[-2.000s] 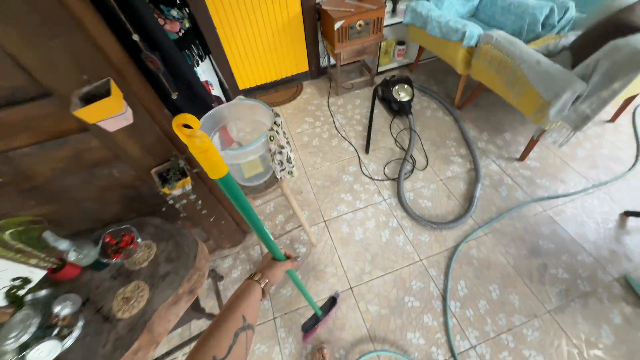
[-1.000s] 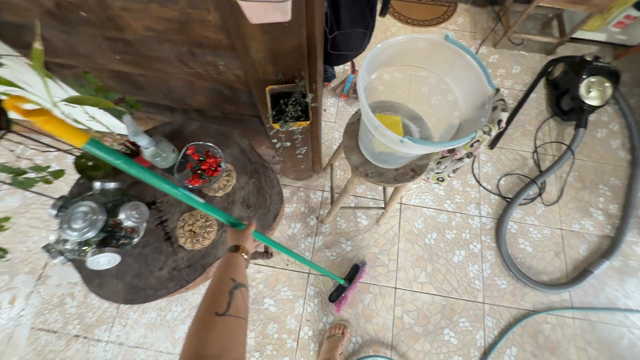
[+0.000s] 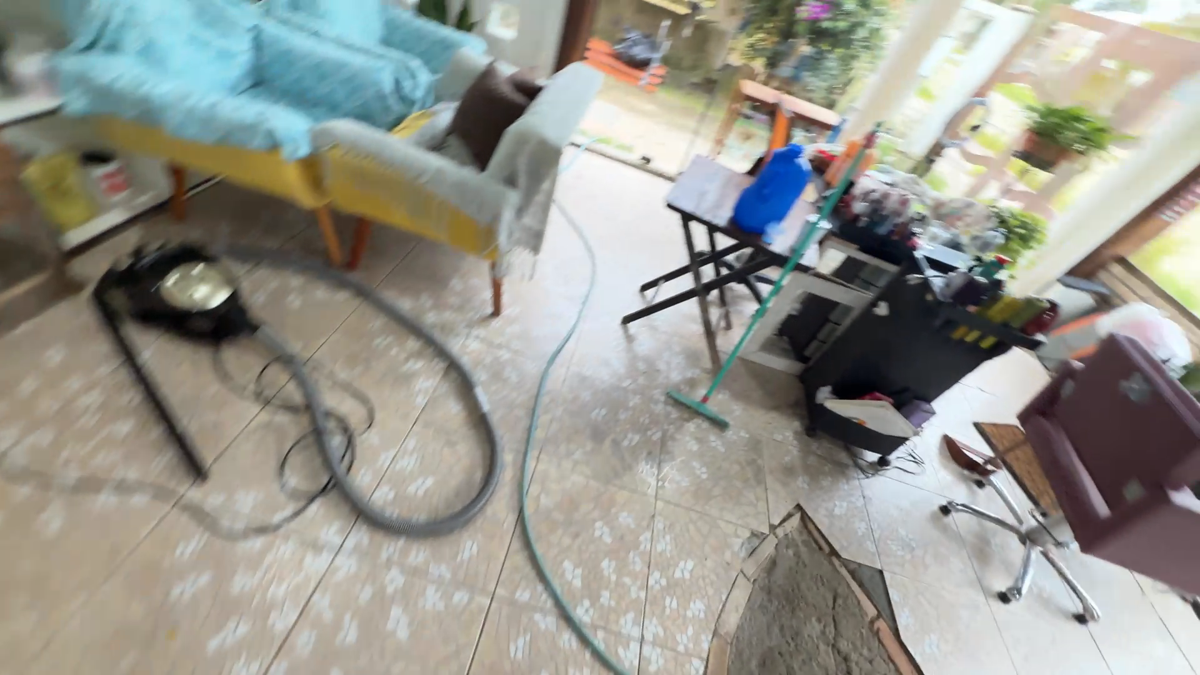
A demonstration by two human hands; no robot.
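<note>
Neither of my hands shows in the head view at this moment, nor does the broom seen earlier. On the tiled floor at the left lies a black vacuum cleaner with its grey corrugated hose curled to the right. A thin green garden hose runs along the middle of the floor. A green squeegee stands with its head on the floor and its pole leaning against a small folding table. A blue plastic jug is on that table.
Behind the vacuum stand armchairs with blue and grey covers. At the right are a black wheeled cart full of items and a maroon swivel chair. A brick-edged patch of rough ground interrupts the tiles at the bottom.
The view has swung far to the right. My hand, which held the green broom pole in both earlier frames, is out of view along with the broom, bucket and wooden table.
</note>
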